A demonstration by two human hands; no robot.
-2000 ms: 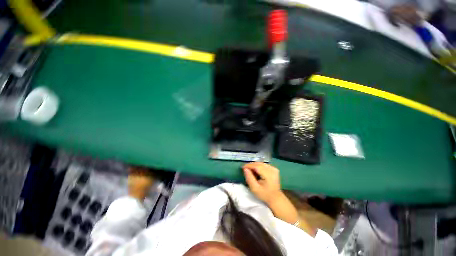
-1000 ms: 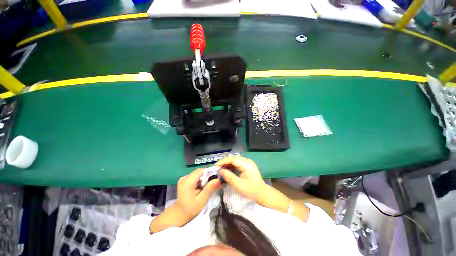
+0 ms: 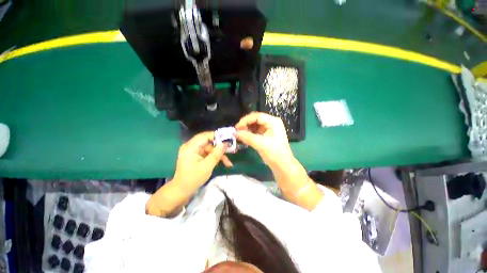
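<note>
A small silvery-white module (image 3: pixel 226 138) with a dark centre is held in front of the press. My left hand (image 3: pixel 196 162) grips its left side with the fingertips. My right hand (image 3: pixel 268 141) has thumb and forefinger at its right edge; any small part between them is too small to tell. The black toggle press (image 3: pixel 195 58) stands just beyond the hands, with its metal linkage over the fixture. The black parts tray (image 3: pixel 299 125) lies right of the press and holds a heap of small metal pins (image 3: pixel 281 88).
A clear bag with white content (image 3: pixel 333 113) lies right of the tray. Crumpled film (image 3: pixel 143 101) lies left of the press. A white ring (image 3: pixel 4 139) is cut off at the left edge. A blister tray (image 3: pixel 52 224) with black parts is below the bench at lower left.
The hands first come together on the module, then move forward with it over the fixture's front edge. The view has shifted closer, and the red press handle has left it.
</note>
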